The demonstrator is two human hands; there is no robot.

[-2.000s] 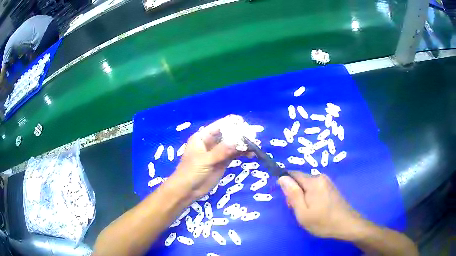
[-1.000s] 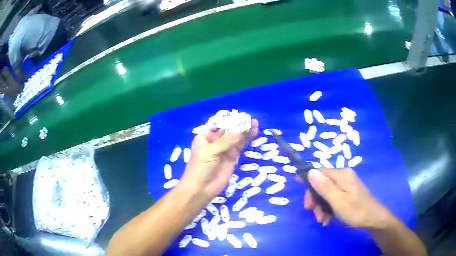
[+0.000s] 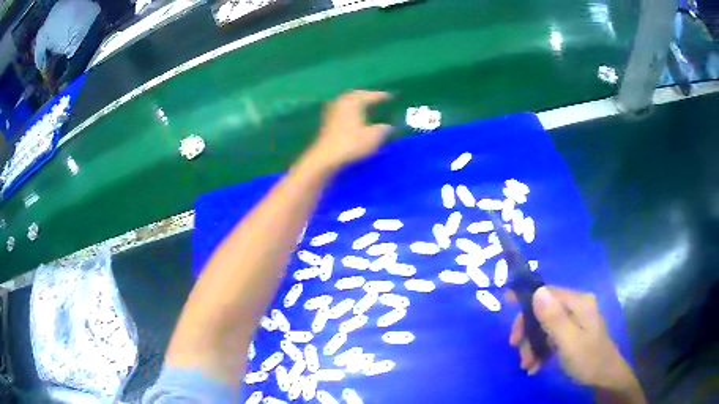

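My left hand (image 3: 356, 130) is stretched out over the green conveyor belt, fingers apart, with nothing seen in it; it is slightly blurred. A white plastic housing (image 3: 423, 118) lies on the belt just right of its fingers. Another white housing (image 3: 191, 147) lies on the belt to the left. My right hand (image 3: 564, 331) holds a slim dark tool (image 3: 516, 264), tip pointing up and left over the white plates. Many small white plates (image 3: 398, 338) lie scattered on the blue mat (image 3: 449, 355).
The green belt (image 3: 276, 102) runs beyond the mat, with more housings on it. A clear bag of white parts (image 3: 83, 331) lies left of the mat. A grey post (image 3: 648, 55) stands at the belt's edge on the right. A person (image 3: 67, 31) is at the upper left.
My left hand has let go of the white housing and moved up over the belt. The right hand has moved slightly right and down with the tool. A housing now shows on the belt at left.
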